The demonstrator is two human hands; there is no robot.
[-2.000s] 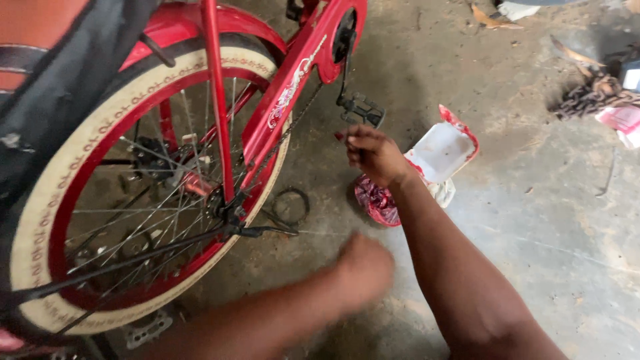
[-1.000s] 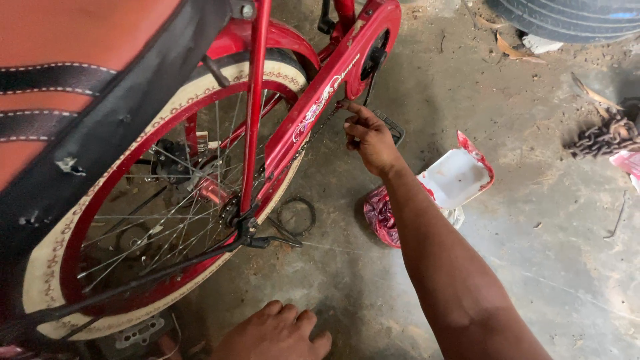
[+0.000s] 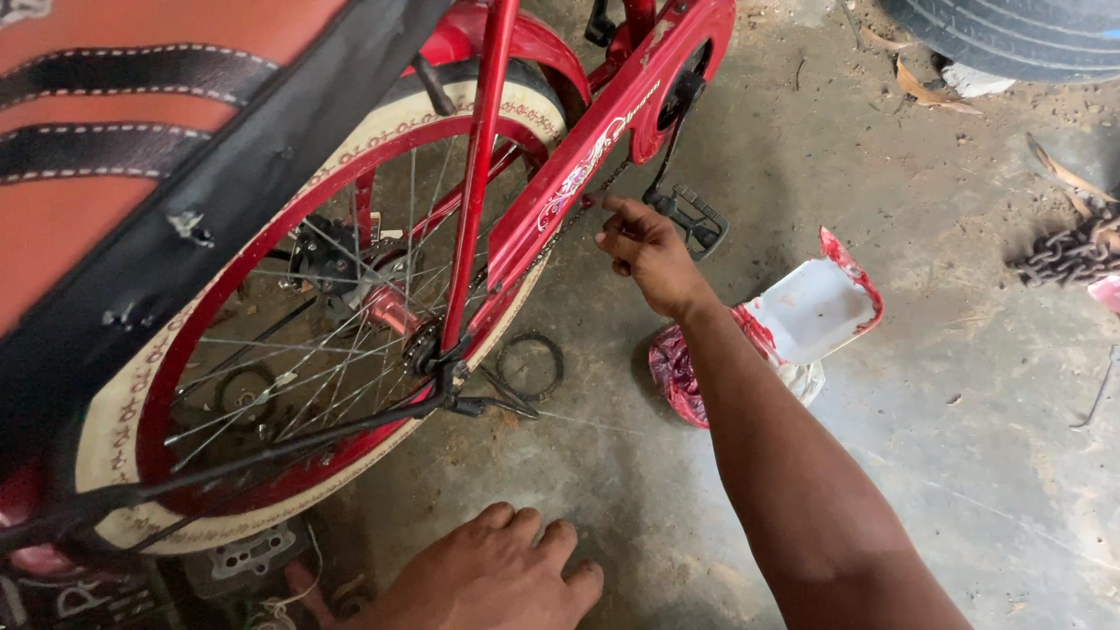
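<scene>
My right hand [image 3: 647, 249] reaches to the lower run of the bicycle chain [image 3: 564, 229], its index finger pointing at it beside a dab of red grease [image 3: 588, 201]; whether finger and chain touch is unclear. My left hand [image 3: 503, 569] holds nothing, fingers apart, low in the view below the rear wheel. The red chain guard [image 3: 560, 184] runs above the chain, and the whitewall rear tire [image 3: 122, 437] fills the left. A tub of red grease [image 3: 678, 376] stands partly behind my right forearm, its white lid [image 3: 814, 306] tipped open and smeared red. A black pedal [image 3: 696, 219] is near my right hand.
A black cable coil [image 3: 531, 366] lies on the concrete floor by the wheel. A large tire [image 3: 1015, 35] is at top right, a rusty chain [image 3: 1063, 254] at the right edge. An orange and black bag or seat [image 3: 201, 175] covers the upper left; a metal part [image 3: 254, 556] lies below.
My right hand has moved from above the grease tub to the bicycle chain. My left hand has come down from beside my right forearm to the bottom of the view.
</scene>
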